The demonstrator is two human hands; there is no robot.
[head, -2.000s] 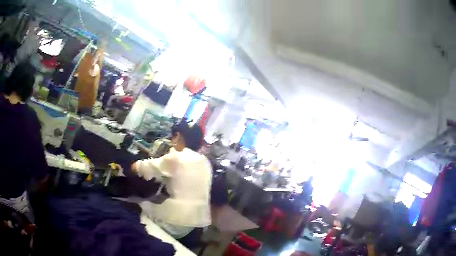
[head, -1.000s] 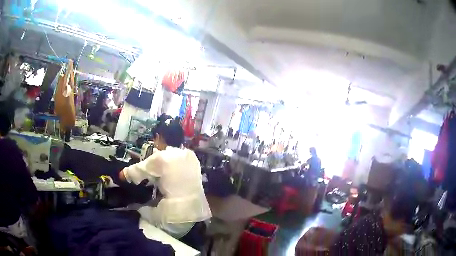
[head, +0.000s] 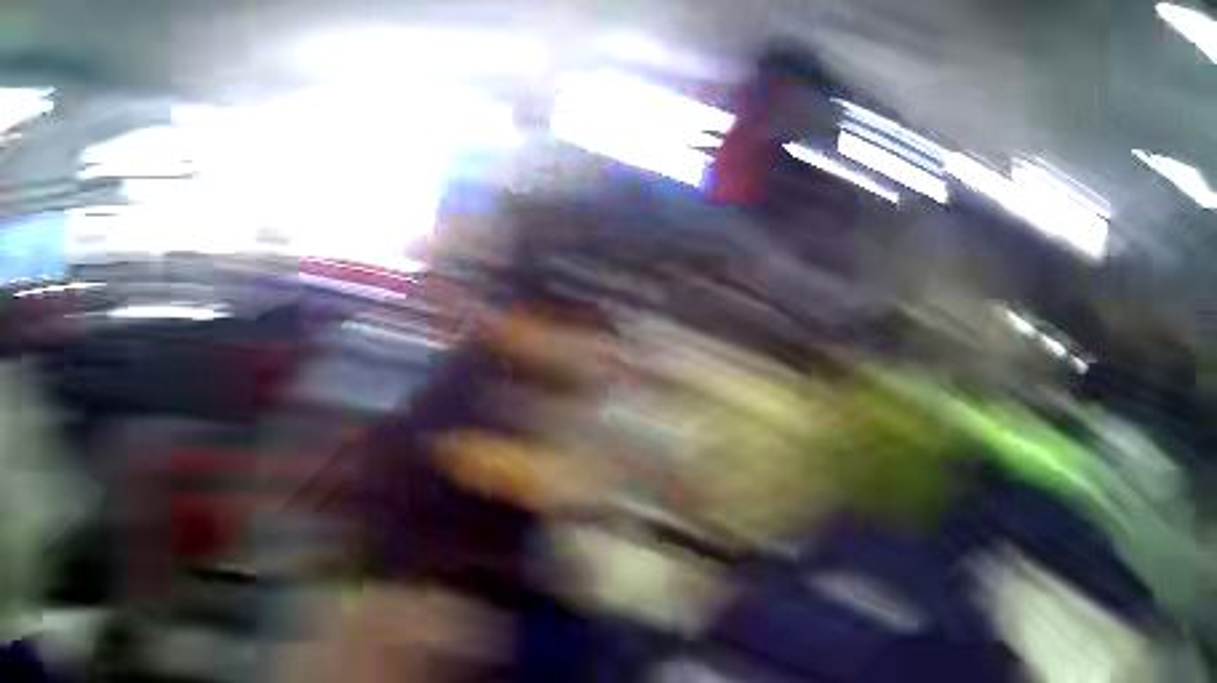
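Note:
The view is heavily smeared by motion. Dark navy material, perhaps fabric [head: 854, 600], shows as a blurred mass at the lower right, with pale patches across it. A bright yellow-green streak [head: 1021, 440] lies above it at the right, and a duller olive-yellow area is beside it. Neither of my hands can be made out. A skin-toned blur at the bottom left of centre cannot be told for certain.
A blurred dark shape, possibly a person [head: 441, 467], stands left of centre with orange-tan patches. A red blur [head: 207, 520] is at the lower left. Bright windows or lights [head: 634, 127] run across the top.
The head has swung quickly, apparently to the right. The person in white, the sewing machines and the navy pile at the lower left are no longer recognisable; everything is blurred.

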